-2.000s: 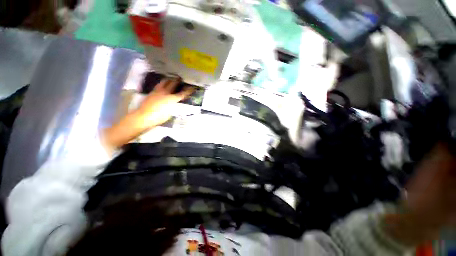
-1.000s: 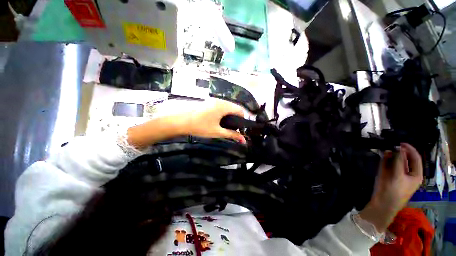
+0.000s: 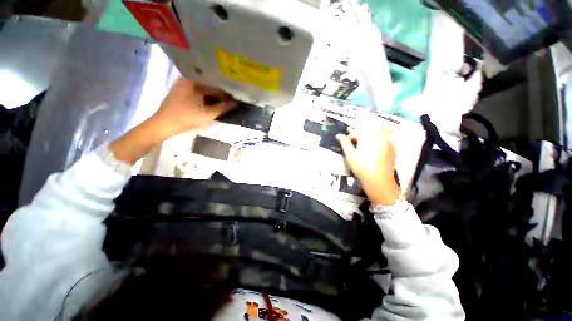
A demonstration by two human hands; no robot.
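A padded camouflage strap lies across the white template plate, partly under the sewing machine head. My left hand holds the strap's left part beside the head, with its fingertips at a dark piece. My right hand is on the strap's right part, thumb and finger at its edge; the palm hides the strap's end. The needle area is hidden by the head.
Several camouflage straps with buckles lie piled in front of me. Black webbing is heaped at right. A shiny metal table is at left, a dark control screen at upper right.
My left hand has moved from the black webbing piece back to the strap beside the head. My right hand has come from the far right onto the strap's right part.
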